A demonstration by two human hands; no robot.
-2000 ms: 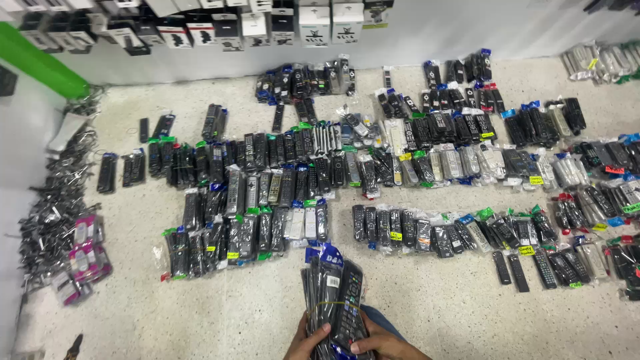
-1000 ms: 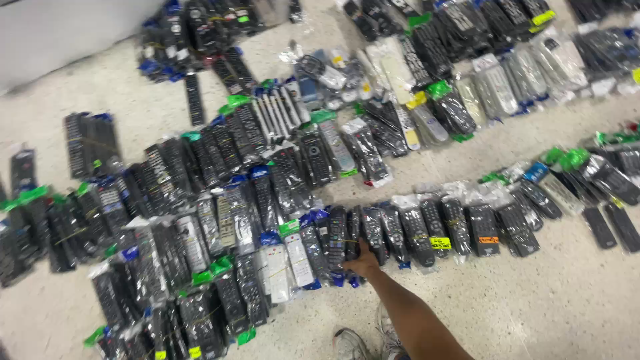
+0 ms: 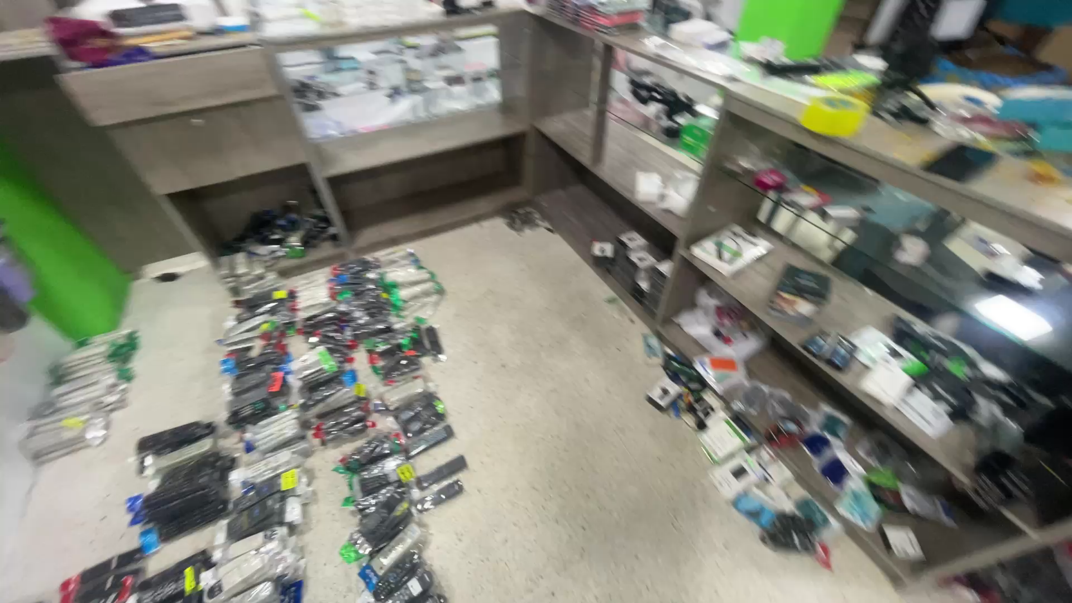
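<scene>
Neither of my hands shows in the head view now, so what they hold or touch cannot be seen. Long rows of remote controls in clear plastic bags [image 3: 268,435] lie on the speckled floor at the left. Some of the bags carry yellow, red or green tags. Two bare black remote controls [image 3: 441,473] rest beside the right-hand row. Against the left wall is a separate group of pale bagged remote controls [image 3: 75,406]. The picture is somewhat blurred.
A wooden counter [image 3: 435,138] with open shelves runs along the back and down the right. Packaged goods [image 3: 745,469] spill onto the floor by the right shelves. A yellow tape roll [image 3: 833,115] sits on the right countertop. A green panel [image 3: 54,243] stands at the left.
The view has swung widely to the counters. A hand touched a remote control in the rows one second ago, and two seconds ago both hands held a banded bundle; no hand shows now.
</scene>
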